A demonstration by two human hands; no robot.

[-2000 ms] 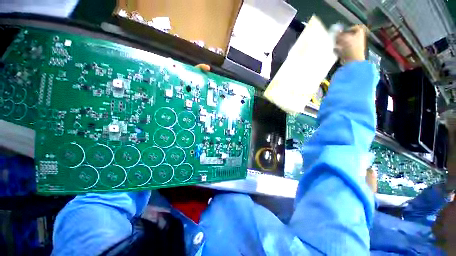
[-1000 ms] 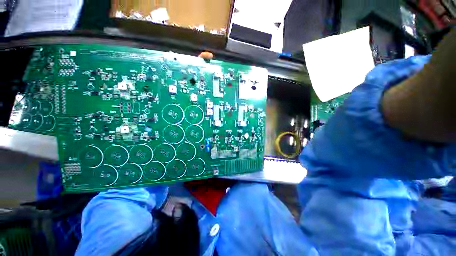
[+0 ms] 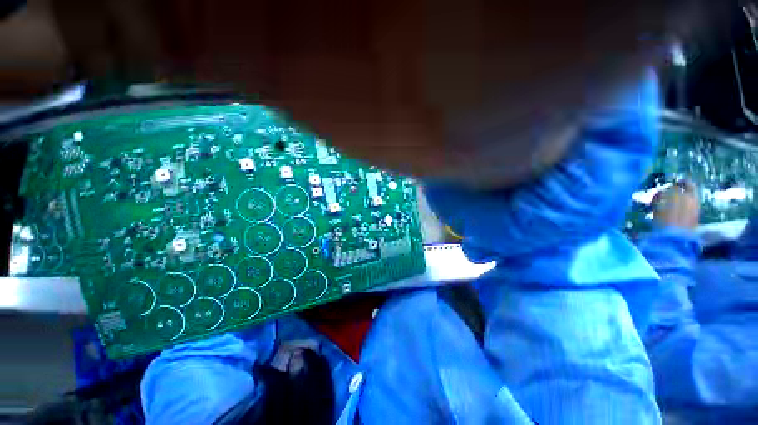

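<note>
A large green circuit board (image 3: 241,224) is tilted in front of me, its lower edge over my lap. It has rows of white-outlined circles and small white parts. My left sleeve (image 3: 199,373) goes up under its lower edge; my left hand is hidden behind the board. My right hand (image 3: 399,91) is very close to the camera, dark and blurred, crossing the upper picture and covering the board's upper right. Its fingers and anything in them cannot be made out.
A metal rail (image 3: 457,264) runs along the front. Another green board lies partly behind mine at the left. At the right, another person's hand (image 3: 677,207) is over a further green board (image 3: 723,178). A blue object (image 3: 90,357) is low at the left.
My right hand has swung up and left, close to the camera, and the pale sheet is out of view. The board's left side sits lower and it looks more tilted. The fingertip at its top edge no longer shows.
</note>
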